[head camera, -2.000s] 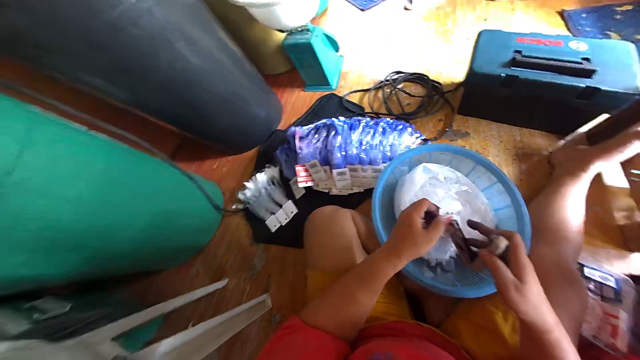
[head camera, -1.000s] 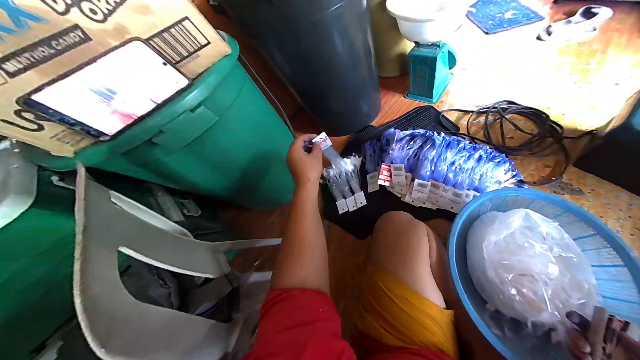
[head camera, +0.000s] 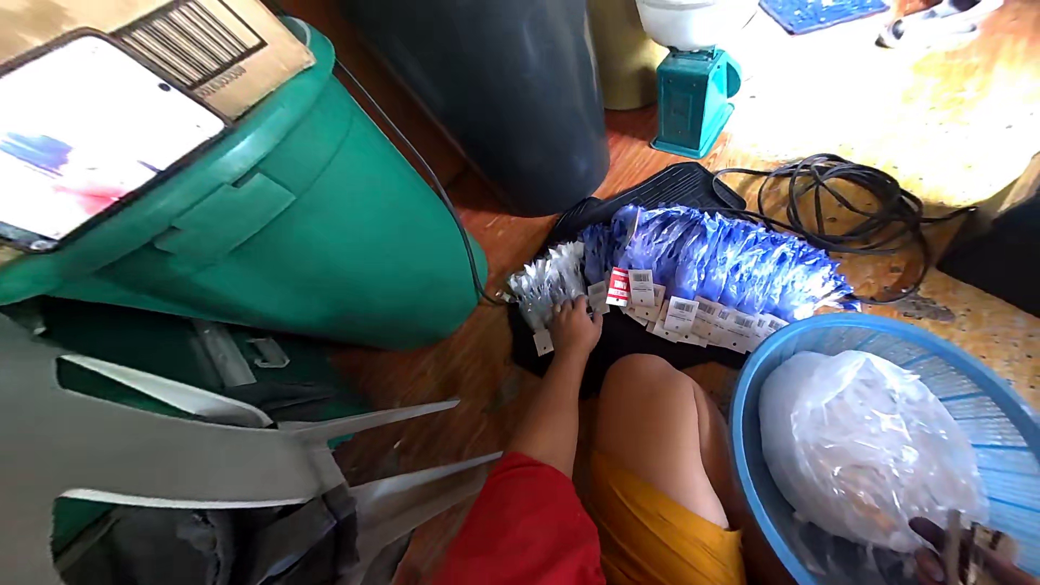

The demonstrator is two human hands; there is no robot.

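My left hand [head camera: 574, 327] rests on the near end of a row of silvery plastic packets [head camera: 546, 284] with white tags; its fingertips are partly hidden, so whether it grips one is unclear. Beside them lies a row of blue plastic packets [head camera: 707, 256] with white barcode tags [head camera: 681, 315] and a red tag [head camera: 618, 287]. At the lower right edge, my right hand [head camera: 955, 552] holds a small brownish object [head camera: 952, 546] over a blue plastic basket [head camera: 741, 422]. A large clear plastic bag [head camera: 869, 447] sits inside that basket.
A green lidded bin [head camera: 357, 219] and a dark bin [head camera: 520, 106] stand at the left and back. A cardboard box [head camera: 268, 57] and a phone [head camera: 106, 138] top the green one. Also around are a green scale [head camera: 691, 101], a coiled black cable [head camera: 853, 211] and a grey plastic chair [head camera: 187, 455].
My left hand has left the basket, where it was two seconds ago. A second ago it held a tagged packet above the silvery row; now it is down on that row. The view has swung left.
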